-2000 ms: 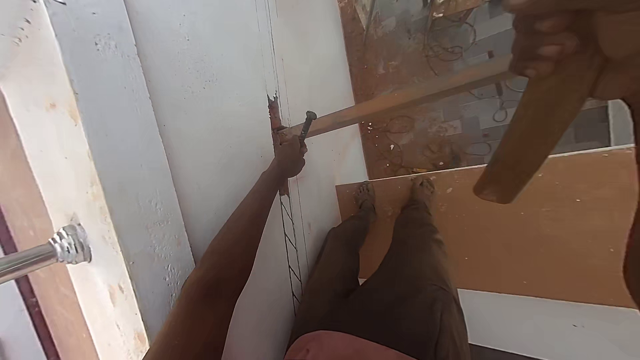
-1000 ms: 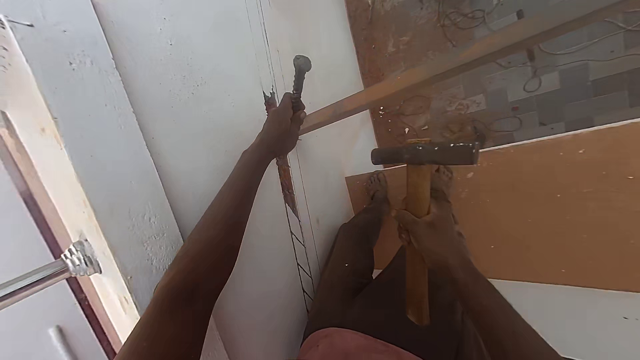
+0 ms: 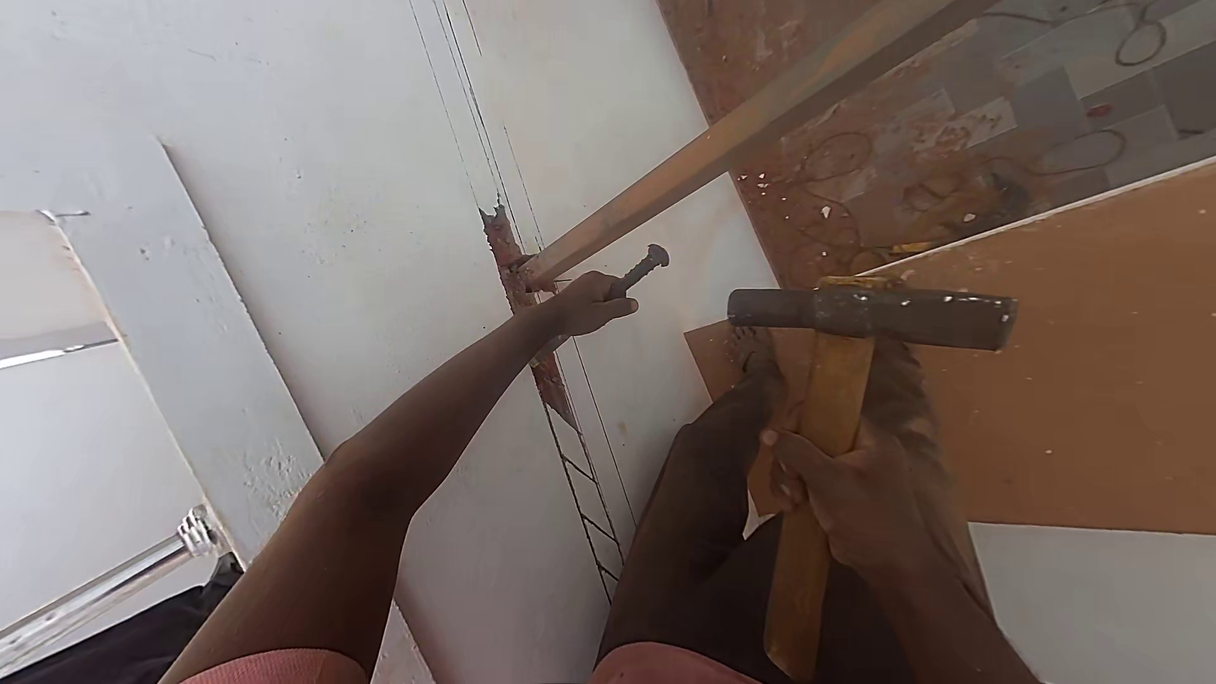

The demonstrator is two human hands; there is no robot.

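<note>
My left hand (image 3: 591, 306) is closed around a metal chisel (image 3: 646, 270), whose mushroomed head sticks out past the thumb; its tip is hidden. The hand is at a rough channel (image 3: 554, 388) cut into the white wall (image 3: 380, 171), with reddish masonry showing inside. Pencil lines run above the channel, and dark hatched lines continue below it. In my right hand (image 3: 841, 480) is the wooden handle of a sledgehammer (image 3: 869, 315), held in front of my legs with its dark, white-flecked metal head uppermost.
A long wooden beam (image 3: 722, 147) slants from the channel to the upper right. My feet are on a brown surface (image 3: 1073, 380). Beyond its edge lies a tiled floor (image 3: 1121, 95) with cables and debris. A metal rod (image 3: 104, 589) is at the lower left.
My right hand and the hammer were raised at the upper right two seconds ago and have come down in front of my legs. My left hand still holds the chisel by the channel.
</note>
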